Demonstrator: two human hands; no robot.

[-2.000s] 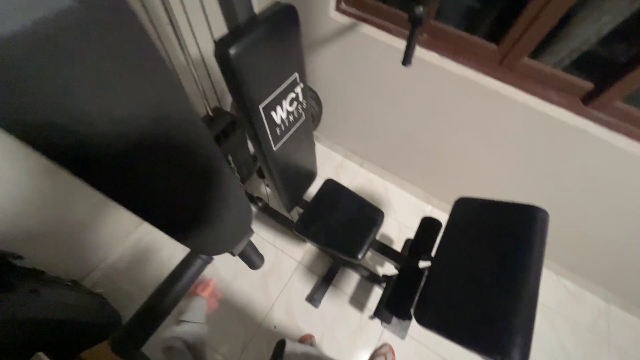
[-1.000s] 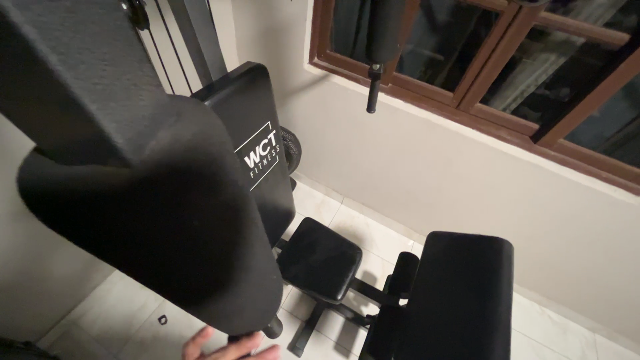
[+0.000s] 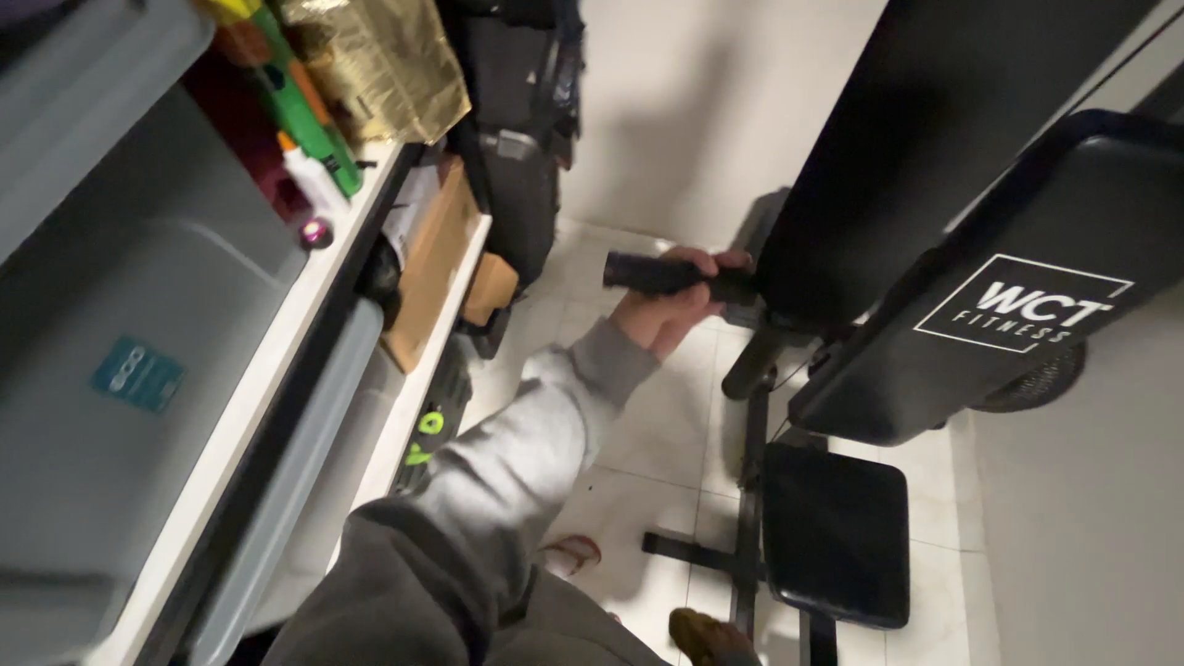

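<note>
From the lower left my left arm reaches out in a grey sleeve, and my left hand (image 3: 661,310) is wrapped around a black handle (image 3: 638,274) of the home gym machine. The handle's free end sticks out to the left of the fingers. Beside the hand is a large black pad (image 3: 860,157), with a shorter black bar (image 3: 749,365) below it. A backrest (image 3: 980,305) bearing a printed logo and a black seat (image 3: 837,532) are farther right. A blurred brownish shape (image 3: 703,636) at the bottom edge may be my right hand; its fingers and any hold are unclear.
White-edged shelving (image 3: 264,398) on the left carries grey plastic bins (image 3: 166,277), a gold bag (image 3: 375,69) and a green tube-like object (image 3: 301,120). Black bags (image 3: 518,157) stand behind. A machine floor bar (image 3: 694,552) crosses the tiles near a sandalled foot (image 3: 572,555).
The view has swung left, bringing in the shelving. My left hand, at the bottom edge by the big pad a second ago, is now closed around the handle.
</note>
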